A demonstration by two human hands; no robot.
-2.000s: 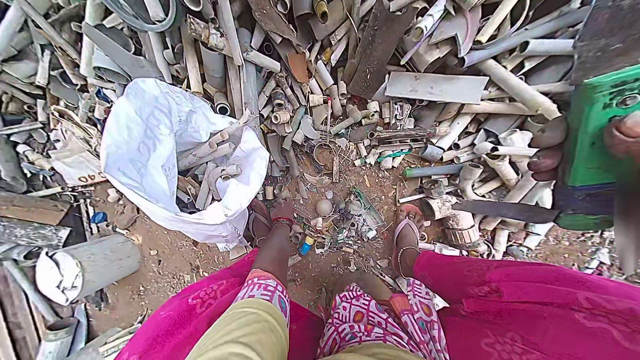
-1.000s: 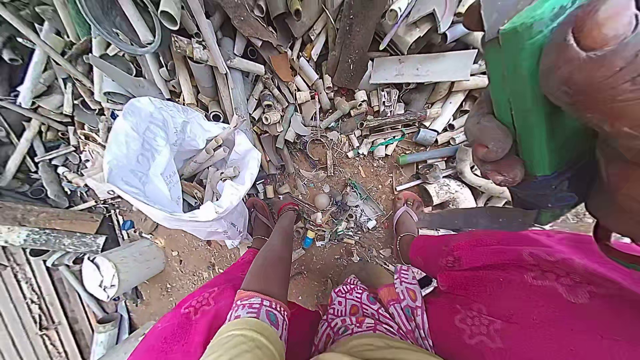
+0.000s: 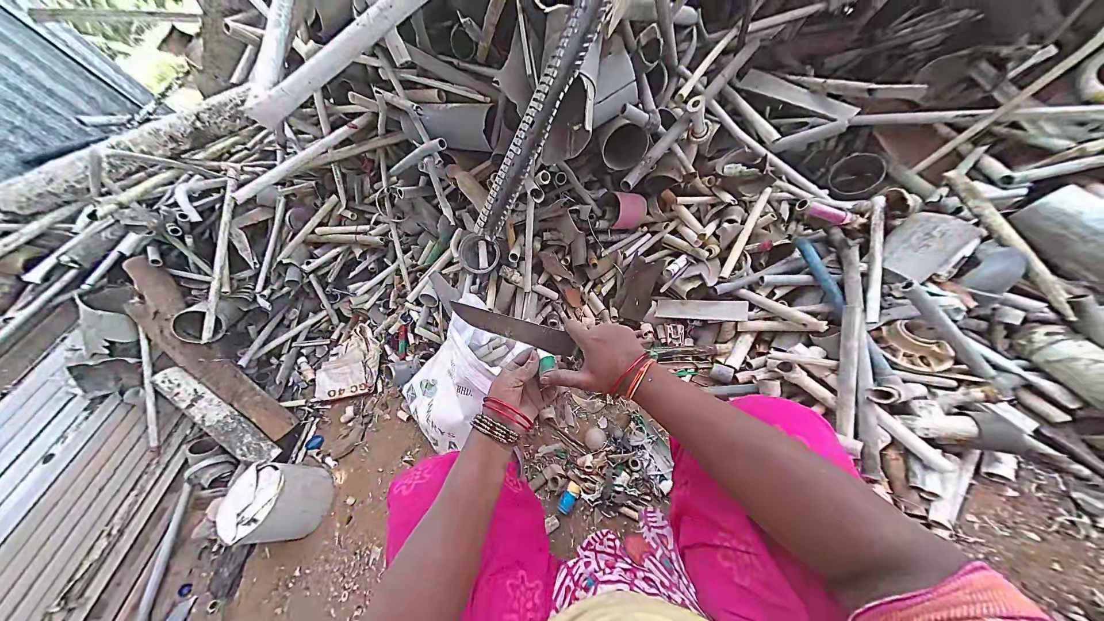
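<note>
My right hand (image 3: 605, 354), with red and orange bangles, holds a large knife (image 3: 515, 329); its dark blade points left and its handle is hidden. My left hand (image 3: 517, 388), with red and beaded bangles, is just left of it, below the blade, its fingers closed round a small green plastic piece (image 3: 547, 364). My right thumb is at that piece too. Behind my left hand stands a white woven sack (image 3: 444, 388) with pale pipe pieces inside. Small scraps, one blue and yellow fitting (image 3: 569, 498) among them, lie on the ground between my knees.
A high heap of plastic pipes and fittings (image 3: 690, 216) spreads ahead and to both sides. A dark ribbed strip (image 3: 539, 116) slants across it. At the left are a grey pipe section (image 3: 293, 503), a wooden plank (image 3: 203, 354) and corrugated sheeting (image 3: 69, 483).
My hands, the blade and a green thing were close up at the right; now the hands are together near the middle, farther from the camera. The view has tilted up and shows more heap.
</note>
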